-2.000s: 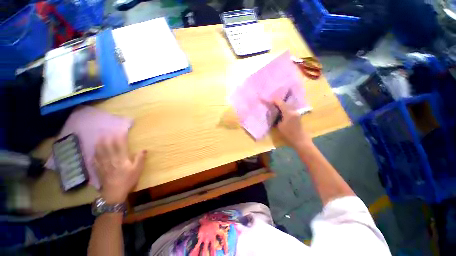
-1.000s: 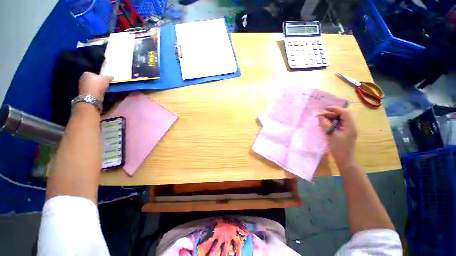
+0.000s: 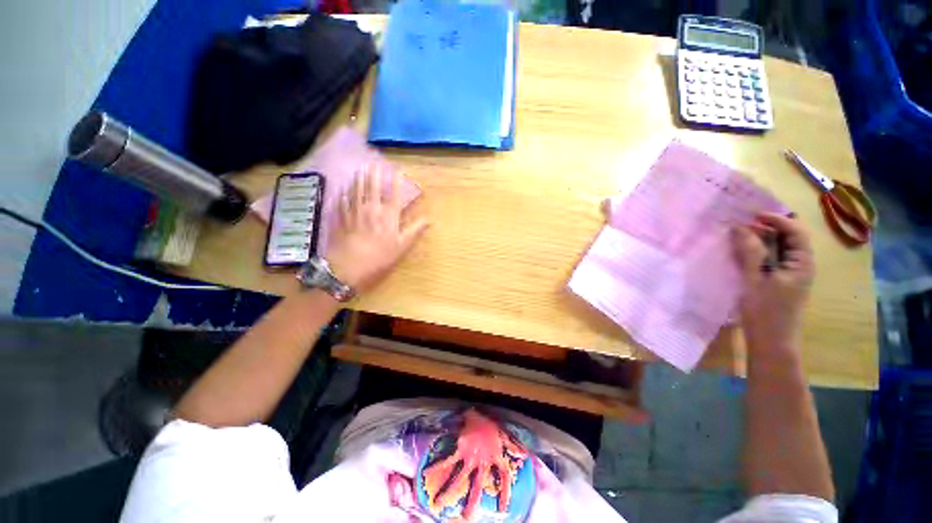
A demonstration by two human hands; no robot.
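Note:
My left hand (image 3: pixel 370 233) lies with its fingers spread on a pink sheet (image 3: pixel 347 158) at the left of the desk, beside the smartphone (image 3: pixel 294 219). It grips nothing. My right hand (image 3: pixel 774 268) is over the pink forms (image 3: pixel 669 245) at the right, with its fingers curled around a dark pen (image 3: pixel 771 248) that is partly hidden by the fingers. The pink forms are creased and overlap each other. The blue clip folder (image 3: pixel 444 74) lies closed at the back, with dark characters on its cover.
A calculator (image 3: pixel 723 80) lies at the back right, and scissors (image 3: pixel 841 204) with orange-red handles at the right edge. A steel flask (image 3: pixel 150 163) and a black bag or cloth (image 3: pixel 268 90) are at the left. A wooden drawer (image 3: pixel 491 378) is open under the desk's front edge.
The blue folder, open before, is now closed. My left hand has left its edge and come down onto the left pink sheet. The view has shifted; my right hand stays over the pink forms.

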